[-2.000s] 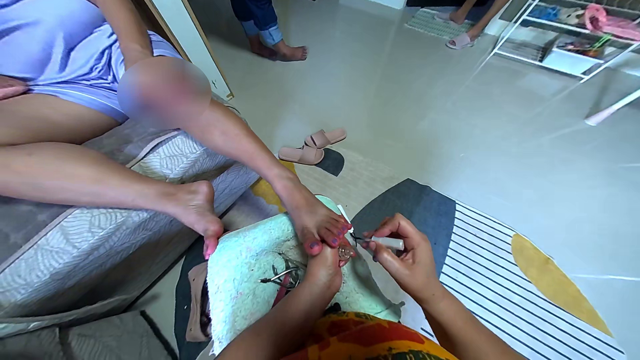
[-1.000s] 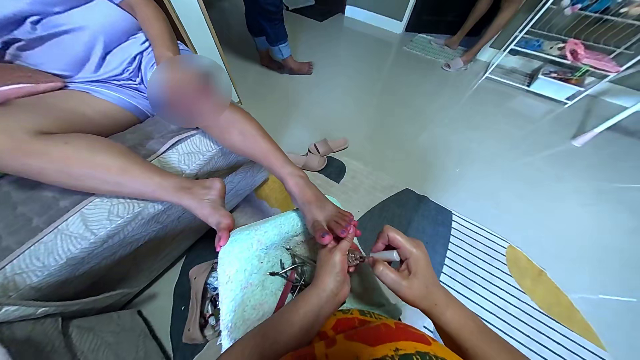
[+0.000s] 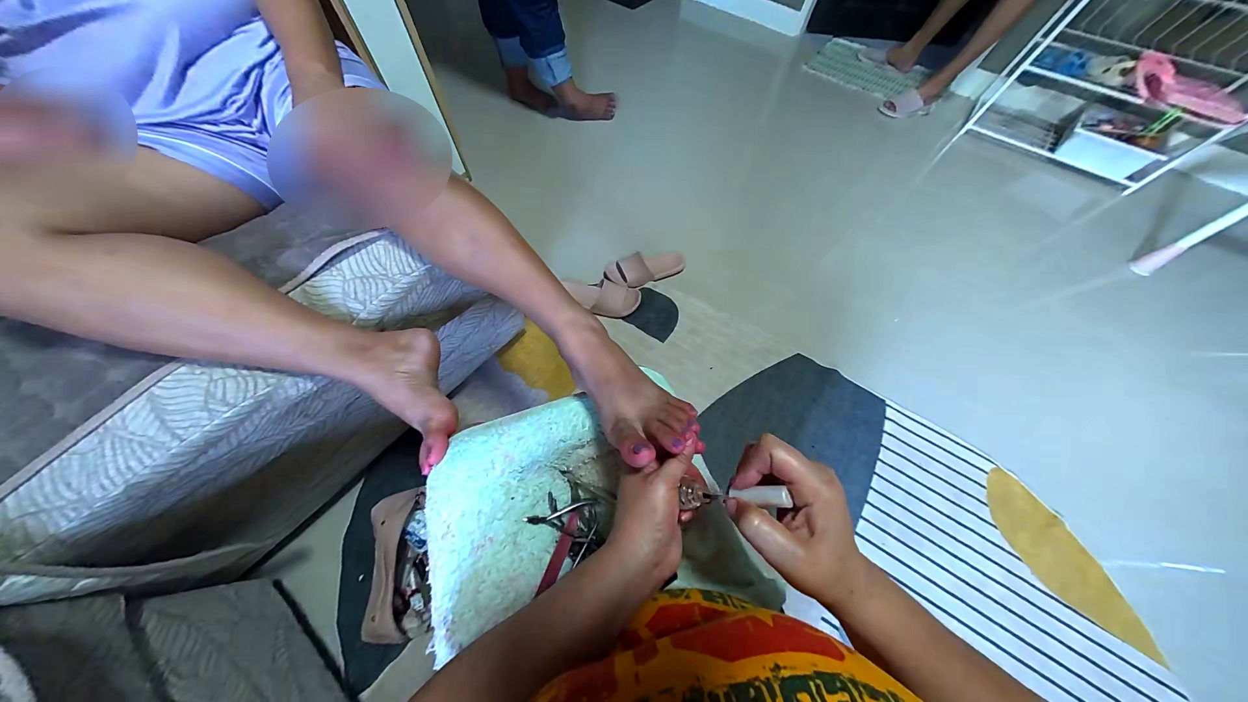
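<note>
A seated person's foot point(image 3: 629, 405) with painted toenails rests on a pale green towel point(image 3: 487, 497). My left hand point(image 3: 651, 512) is at its toes and holds a small glass nail polish bottle point(image 3: 692, 495). In my right hand point(image 3: 804, 517) is the white cap of a nail polish brush point(image 3: 762, 496), its brush end at the bottle's mouth. Metal nippers point(image 3: 570, 509) and other tools lie on the towel, partly behind my left hand. The person's other foot point(image 3: 414, 385) hangs at the mattress edge, its toes close to the towel's corner.
A mattress point(image 3: 185, 439) stands at the left. An open bag point(image 3: 390, 565) of small items lies beside the towel. Slides point(image 3: 639, 271) lie on the floor past the patterned rug point(image 3: 936, 536). Other people's feet point(image 3: 585, 100) and a white wire rack point(image 3: 1043, 151) are farther back.
Two seconds ago the brush was at the toes; since then my right hand has brought it down to the bottle in my left hand. The bottle and brush remain together now.
</note>
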